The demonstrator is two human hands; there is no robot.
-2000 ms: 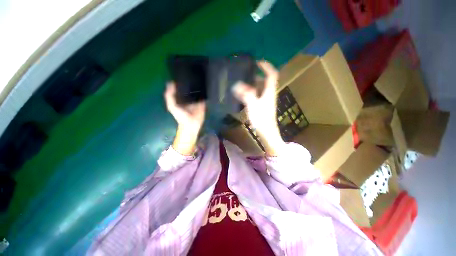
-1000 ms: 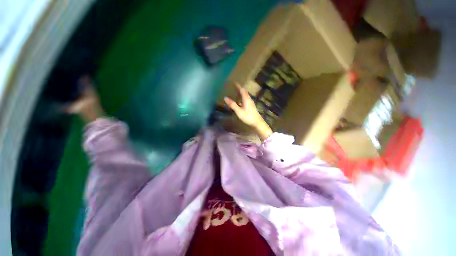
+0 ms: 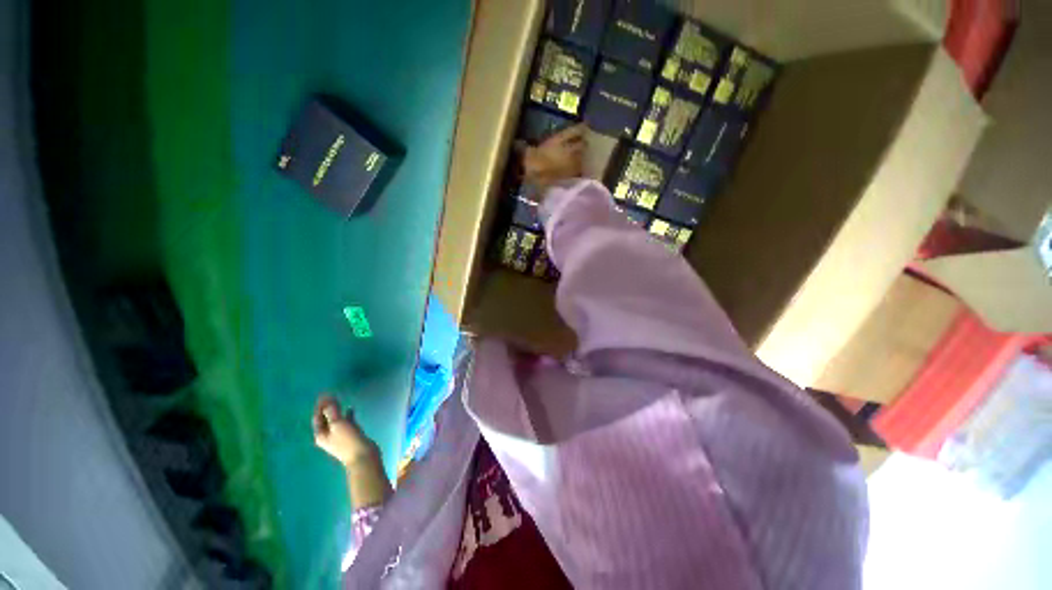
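Observation:
One black product box with pale lettering stands alone on the green belt. The open shipping carton beside the belt holds rows of black boxes, some faces printed densely in yellow-gold. My right hand reaches into the carton at the boxes near its belt-side wall; its fingers are partly hidden, so whether it grips a box cannot be told. My left hand is over the belt at the lower middle, holding no visible thing, its fingers loosely curled.
A small bright green tag lies on the belt. Dark blocks line the far side beside a pale rail. Blue material hangs between belt and carton. Other brown cartons and red items are at the right.
The view has shifted towards the carton. My right hand has gone down into it among the boxes. My left hand has come back from the far side. Earlier, both hands held dark box parts.

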